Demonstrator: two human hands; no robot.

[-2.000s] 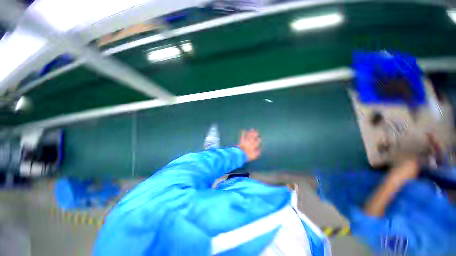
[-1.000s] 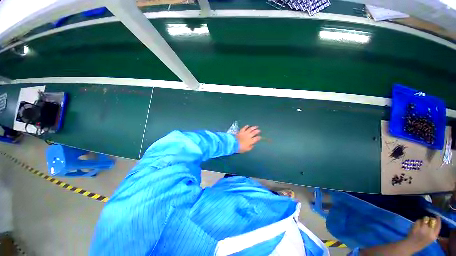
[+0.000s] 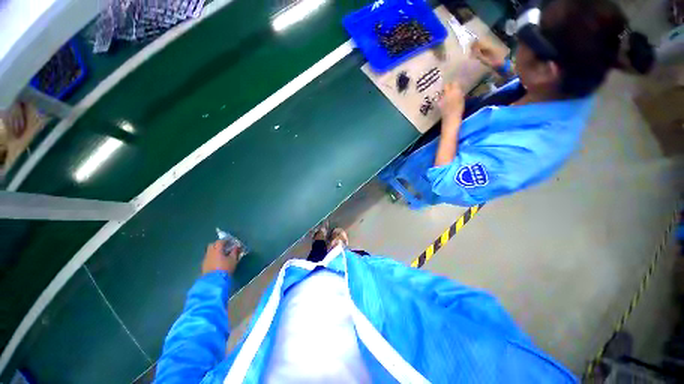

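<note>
My left hand (image 3: 220,257) is over the green bench top (image 3: 300,169), left of centre, with its fingers on a small, crumpled clear plastic bag (image 3: 234,244). The bag shows beyond and to the right of the fingers. I cannot tell if the fingers grip it or only rest on it. My right hand is not in view.
At the upper right, a person in a blue smock (image 3: 517,150) works at a tan board (image 3: 394,86) with small dark parts. A blue tray (image 3: 367,49) of dark parts stands there. A pale post (image 3: 67,206) is at left. Yellow-black tape (image 3: 450,236) marks the floor.
The view has turned right, bringing the neighbouring person and blue tray towards the upper centre. My left hand was beside the bag and now has its fingers on it.
</note>
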